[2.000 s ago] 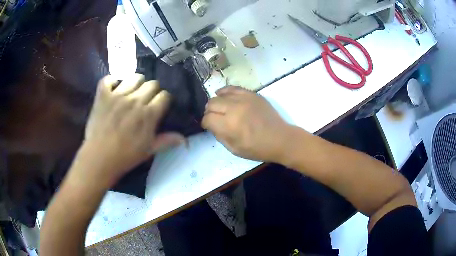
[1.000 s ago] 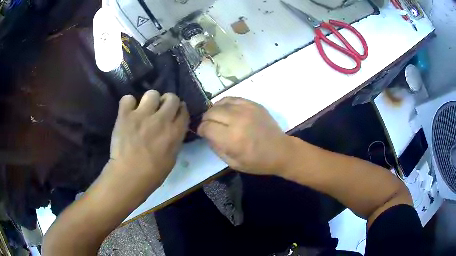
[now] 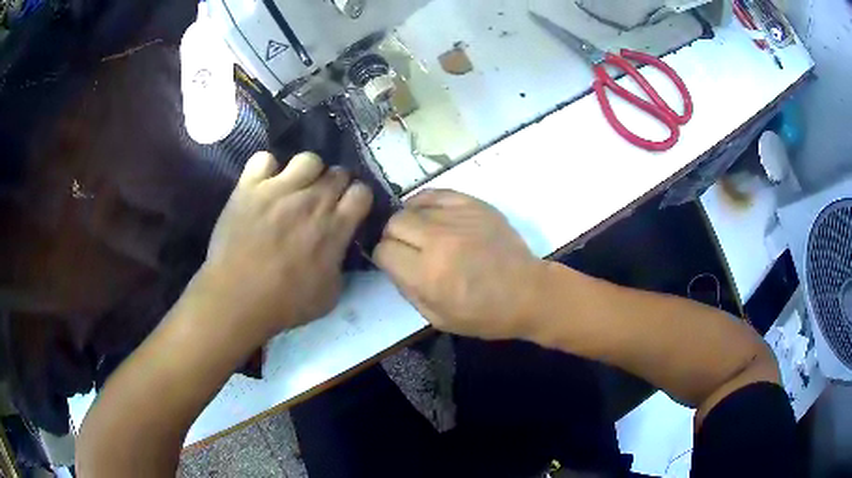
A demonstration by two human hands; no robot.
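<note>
The dark garment (image 3: 103, 205) covers the left side of the table and runs up beneath the sewing machine head (image 3: 266, 42). My left hand (image 3: 285, 238) has its fingers curled onto the cloth, just below the white oval attachment (image 3: 208, 84). My right hand (image 3: 458, 261) pinches the garment's right edge near the table's front, below the presser foot area (image 3: 378, 93). The fingertips of both hands are partly hidden by the hands themselves. A short pale thread shows on the cloth between the hands.
Red-handled scissors (image 3: 645, 101) lie on the machine bed (image 3: 504, 56) and white table, blades pointing up and left. A brown scrap (image 3: 455, 61) lies on the bed. A dark phone (image 3: 771, 291) and a white fan (image 3: 831, 266) are at the far right.
My left hand has come down and right from beside the oval attachment onto the cloth near my right hand. My right hand has moved slightly down, still at the cloth edge.
</note>
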